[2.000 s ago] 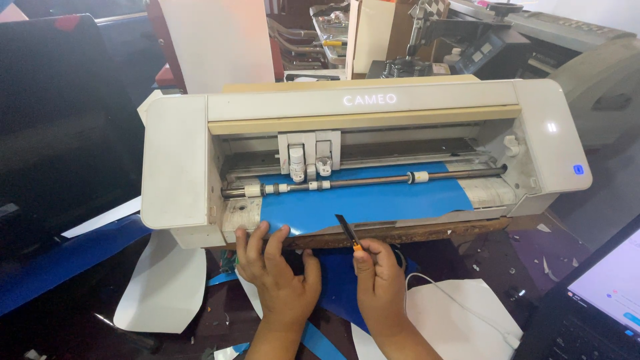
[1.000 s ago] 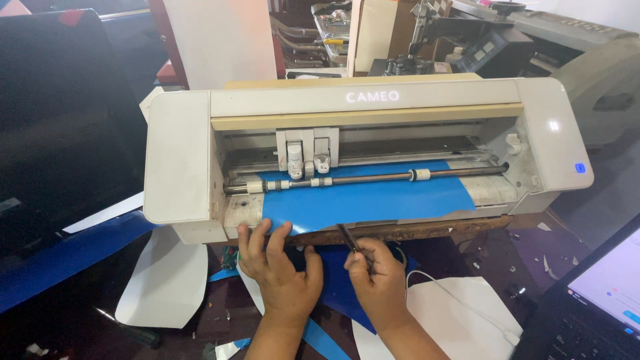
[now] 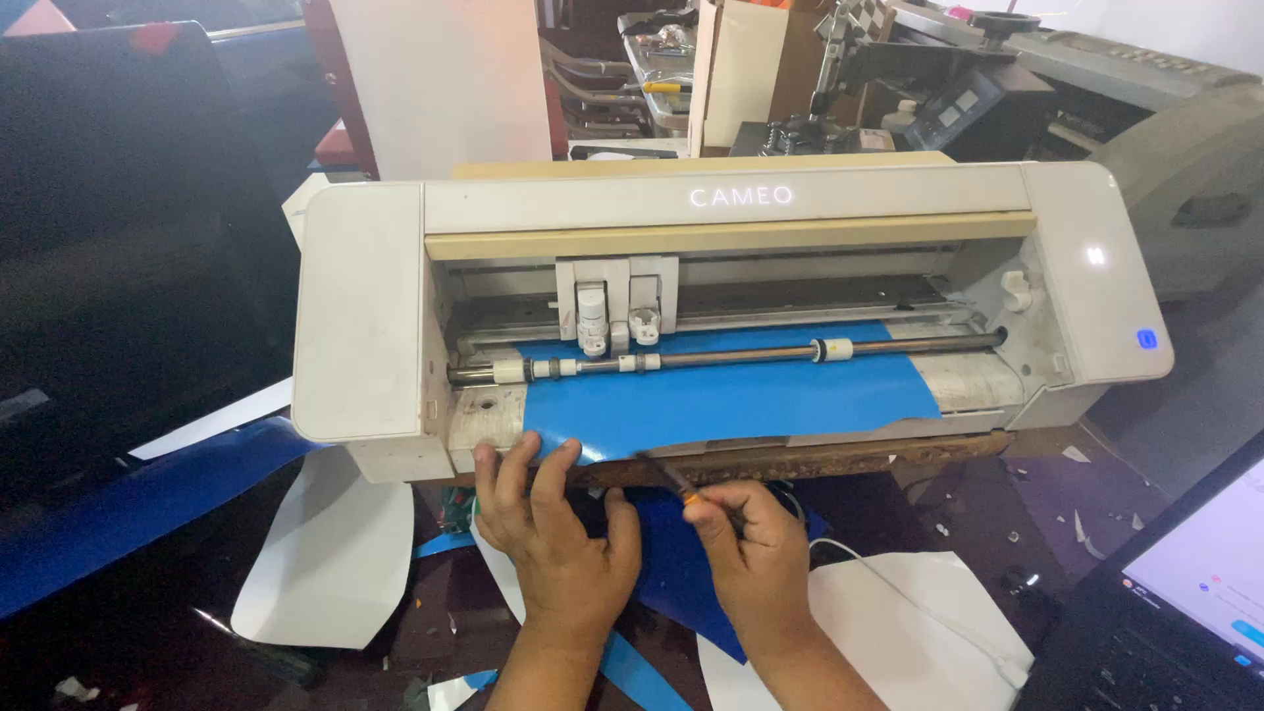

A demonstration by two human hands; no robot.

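A white Cameo cutting plotter [image 3: 731, 197] stands across the middle, its panel lit. A blue vinyl sheet [image 3: 731, 395] lies under its roller bar [image 3: 731, 354] and comes out over the front edge. My left hand [image 3: 558, 533] has its fingers spread, fingertips on or beside the sheet's front left corner. In my right hand [image 3: 755, 553] is a slim dark craft knife [image 3: 673, 479] with an orange part near the fingers. Its tip points up and left, close below the sheet's front edge. The plotter's white tool carriage [image 3: 617, 306] sits left of centre.
White sheets [image 3: 331, 553], a dark blue sheet [image 3: 681, 563], blue strips and small scraps lie on the dark table. A white cable [image 3: 908, 602] runs over the right-hand sheet. A laptop [image 3: 1185, 592] stands at the right, a dark screen [image 3: 128, 247] at the left, and machines behind.
The knife in my right hand has swung down to the left; its tip was over the blue sheet two seconds ago and is now by the front edge. My left hand has barely moved.
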